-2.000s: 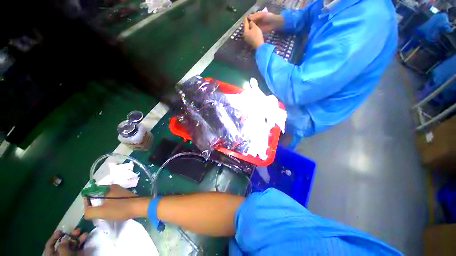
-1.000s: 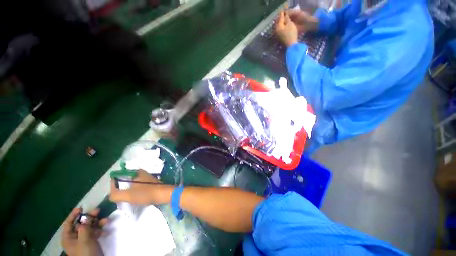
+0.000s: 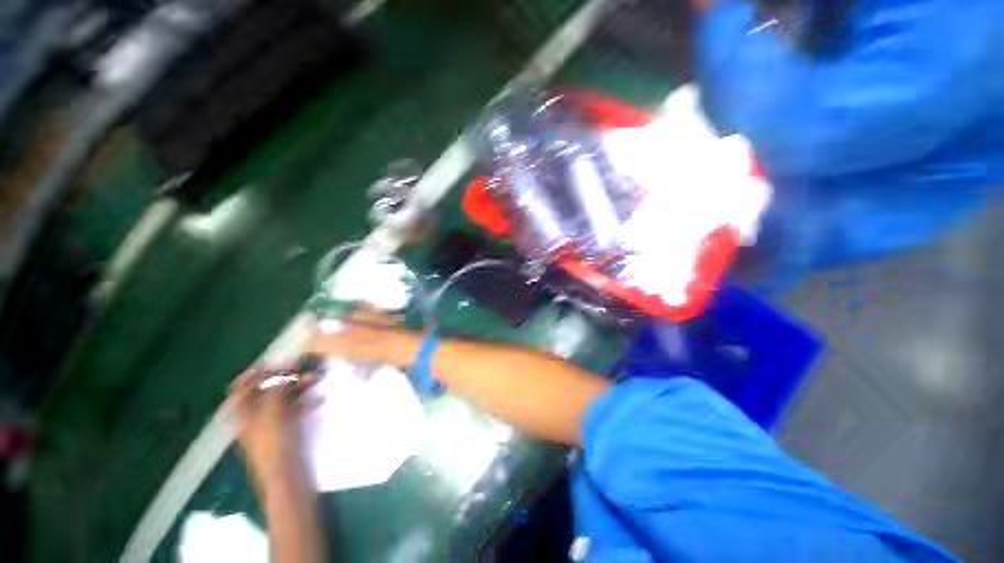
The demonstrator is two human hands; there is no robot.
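Observation:
The view is blurred. My left hand (image 3: 264,401) is at the lower left beside the white strip, its fingers around a small dark component (image 3: 284,381) with a bright glint. My right hand (image 3: 358,339) is just above and to the right, close to the left fingers, with a blue band (image 3: 426,360) on the wrist. It grips the glue dispensing syringe, whose barrel is mostly hidden by the hand and blur. A white paper sheet (image 3: 358,429) lies below the hands. The clear air hose (image 3: 462,269) loops behind the right wrist.
Bottles (image 3: 394,189) stand near the white strip (image 3: 446,176). A red tray (image 3: 713,273) holds shiny bags (image 3: 550,187) and white cloths (image 3: 694,203). A blue bin (image 3: 771,357) is below it. A person's blue sleeve (image 3: 760,94) is at upper right. White crumpled paper (image 3: 380,283) lies behind my right hand.
The camera view has swung, so the scene sits further up and right. My left hand has come closer to my right hand, and more of the left forearm shows.

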